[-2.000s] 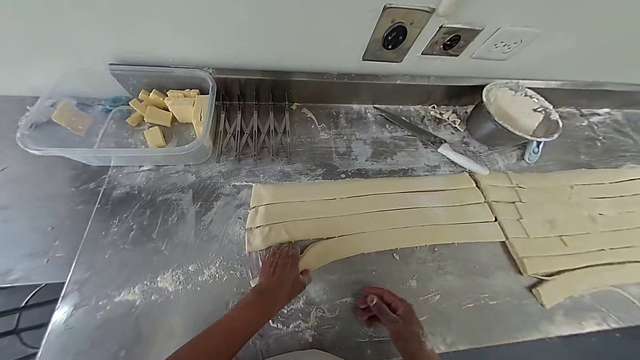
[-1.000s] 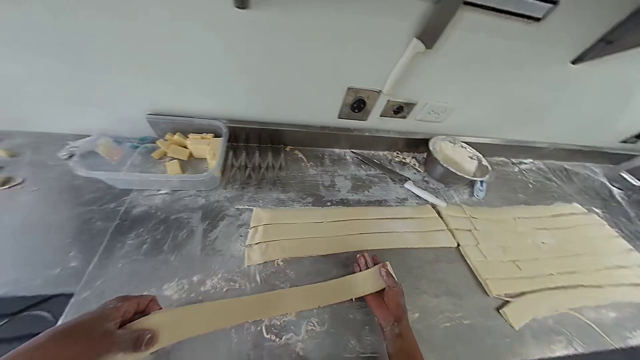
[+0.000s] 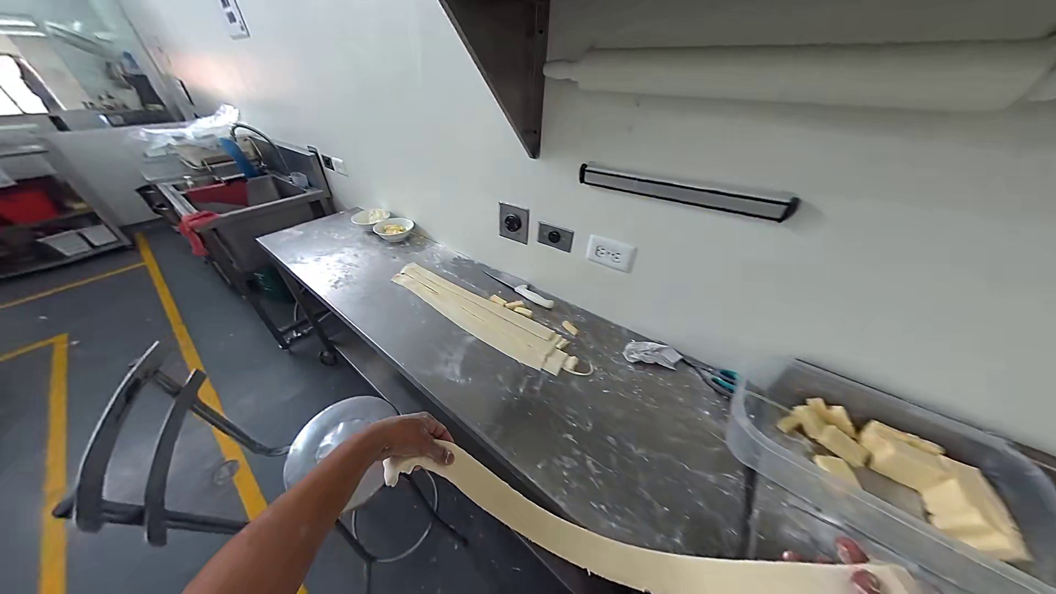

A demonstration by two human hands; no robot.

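A long strip of dough stretches between my hands, sagging across the front edge of the steel table. My left hand grips its far end, beyond the table's front edge, and a ragged bit hangs below the fingers. At the bottom right, my right hand holds the other end; fingertips show around the dough and the rest is hidden. Several cut dough strips lie side by side farther along the table. Small pieces and a white-handled knife lie beside them, toward the wall.
A clear plastic tub of yellow blocks stands at right, near teal-handled scissors and a crumpled wrapper. Two bowls sit at the far end. A chair stands left of the table, a sink beyond.
The left hand took hold of a strip beside others on the table, and both hands then lifted it. The view has swung far left, and the strip now reaches past the table's front edge.
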